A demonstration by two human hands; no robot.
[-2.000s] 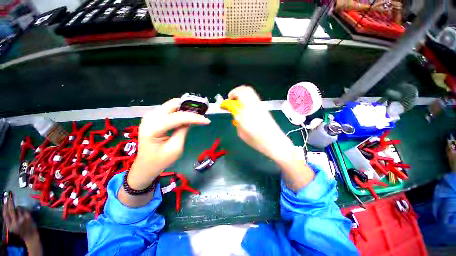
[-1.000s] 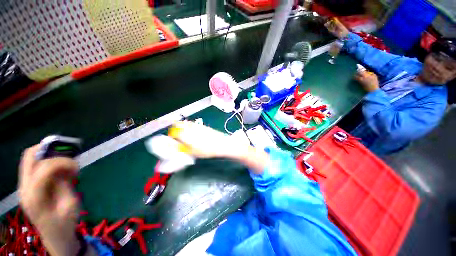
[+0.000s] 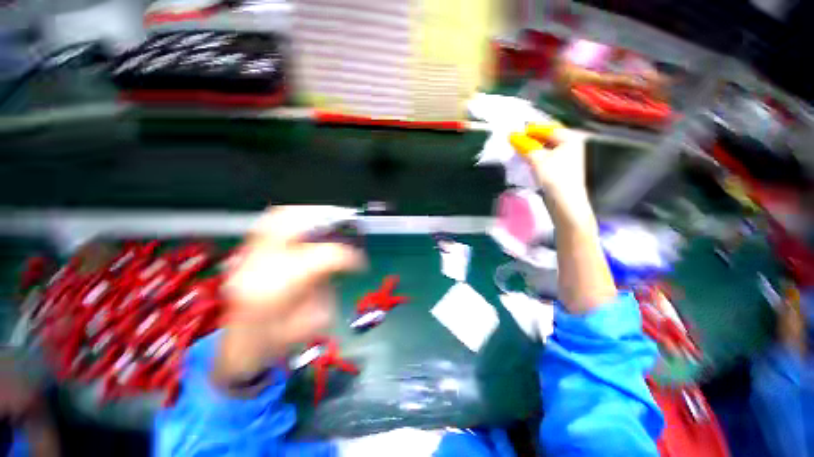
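The frame is blurred. My left hand (image 3: 286, 281) is raised left of centre, its fingers closed around a dark watch unit (image 3: 337, 234) that is mostly hidden and smeared. My right hand (image 3: 555, 156), with yellow finger cots, is raised at the upper right and pinches a white wipe (image 3: 500, 125) over the conveyor. One white sheet (image 3: 466, 316) lies flat on the green bench, and a smaller white piece (image 3: 454, 259) lies behind it. A red spring clamp with a unit (image 3: 377, 303) and another red clamp (image 3: 327, 364) lie between my forearms.
A pile of red clamps (image 3: 125, 312) covers the bench at left. A pink fan (image 3: 519, 219), a blue box (image 3: 638, 250) and more red clamps (image 3: 668, 323) stand at right. Label sheets (image 3: 384, 62) and a black parts tray (image 3: 201, 67) are across the conveyor (image 3: 205, 170).
The view has swung back left from the turn to the right. My right hand has moved up and outward with the wipe. White pieces now show on the bench where none lay two seconds ago.
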